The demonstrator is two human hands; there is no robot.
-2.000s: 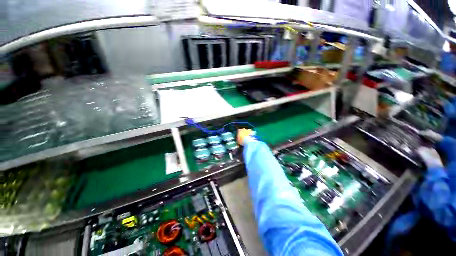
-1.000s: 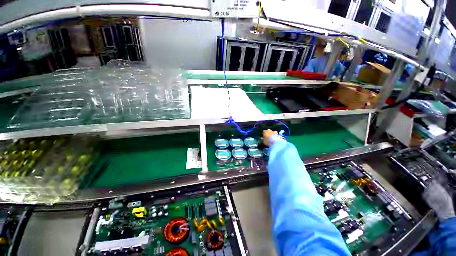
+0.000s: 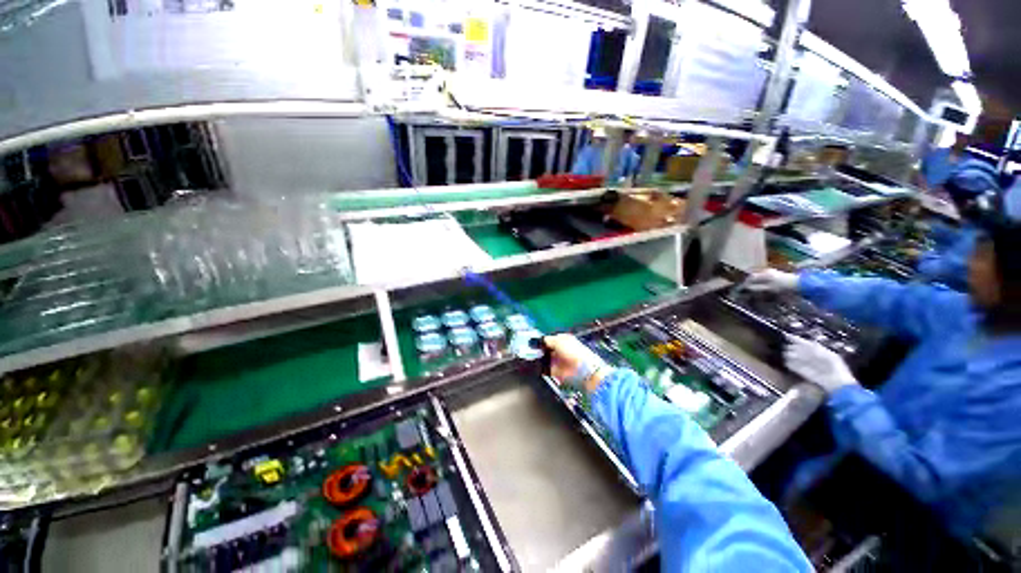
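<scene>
My right hand [image 3: 569, 358] reaches in from the lower right in a blue sleeve. Its fingertips, with something dark on them, are at the right end of a group of silver-blue cans [image 3: 460, 337] on the lower green shelf. They touch or overlap the nearest can [image 3: 524, 343]; blur hides whether they grip it. A blue coiled cord [image 3: 498, 293] runs down towards this hand. My left hand is not in view. A green circuit board [image 3: 386, 453] with orange-copper rings [image 3: 353, 533] lies in a carrier at the lower left.
Another circuit board [image 3: 638, 356] lies in a carrier right of my hand. A person's gloved hands [image 3: 817, 364] work at a carrier farther right. Yellow-topped parts [image 3: 84, 414] stand in a clear tray at left. Clear blister trays [image 3: 190, 252] and a white sheet [image 3: 414, 249] lie on the upper shelf.
The view has shifted and turned right, bringing the neighbouring person into view. My right hand has moved down and forward of the cans, to their right end. The cord looks straighter.
</scene>
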